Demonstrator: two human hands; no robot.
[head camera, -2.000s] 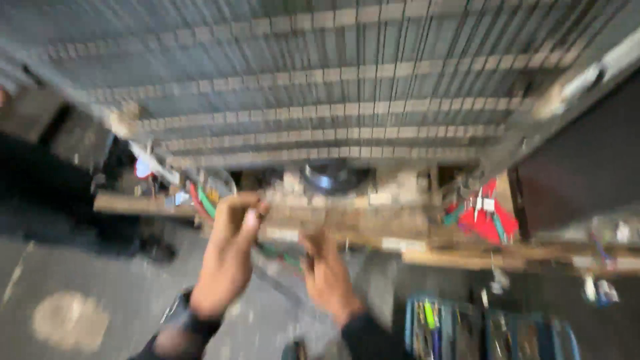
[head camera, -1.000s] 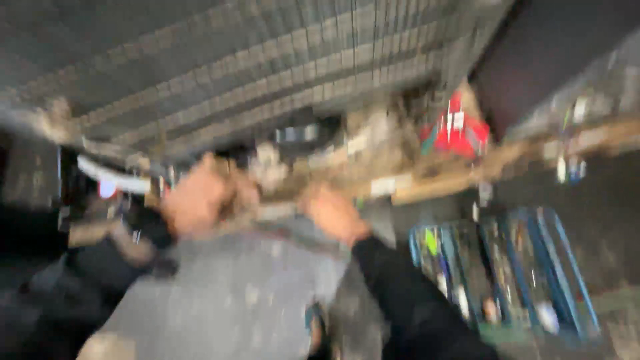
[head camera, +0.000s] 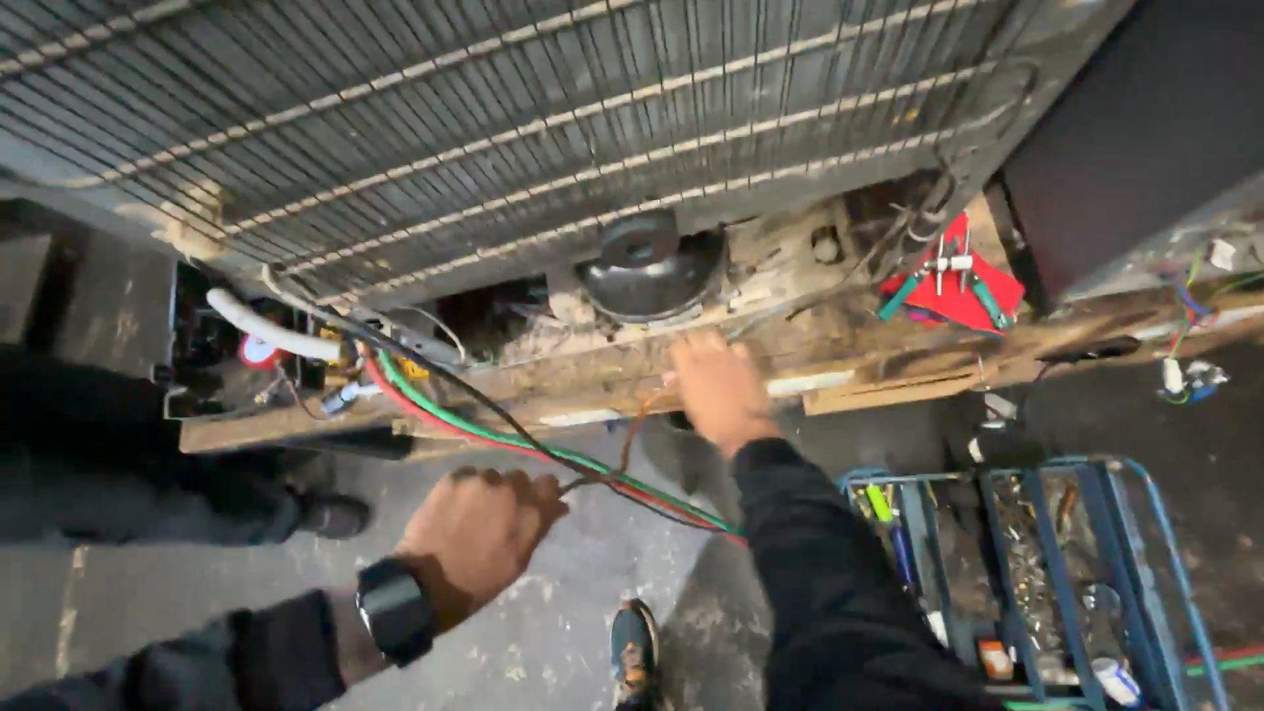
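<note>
A thin brown cord or tube (head camera: 630, 444) runs between my hands, over red and green hoses (head camera: 479, 430) and a black one. My left hand (head camera: 484, 538), with a watch at the wrist, is closed around its lower end, below the wooden ledge. At the ledge's front edge, my right hand (head camera: 719, 390) is by the cord's upper end; its fingertips are partly hidden, so its grip is unclear. Just above it sits a black compressor (head camera: 652, 272) in the base of a refrigerator, under the wire condenser grid (head camera: 592, 118).
A tube cutting or flaring tool with green handles (head camera: 948, 272) lies on a red cloth (head camera: 992, 291) at right. A blue metal toolbox (head camera: 1047, 573) stands on the floor. Valves and a gauge (head camera: 259, 351) are at left, near another person's dark-clothed leg (head camera: 148, 464).
My left hand has moved down and away from the ledge, apart from my right hand. The thin brown cord now shows between them. The view has shifted and become sharper.
</note>
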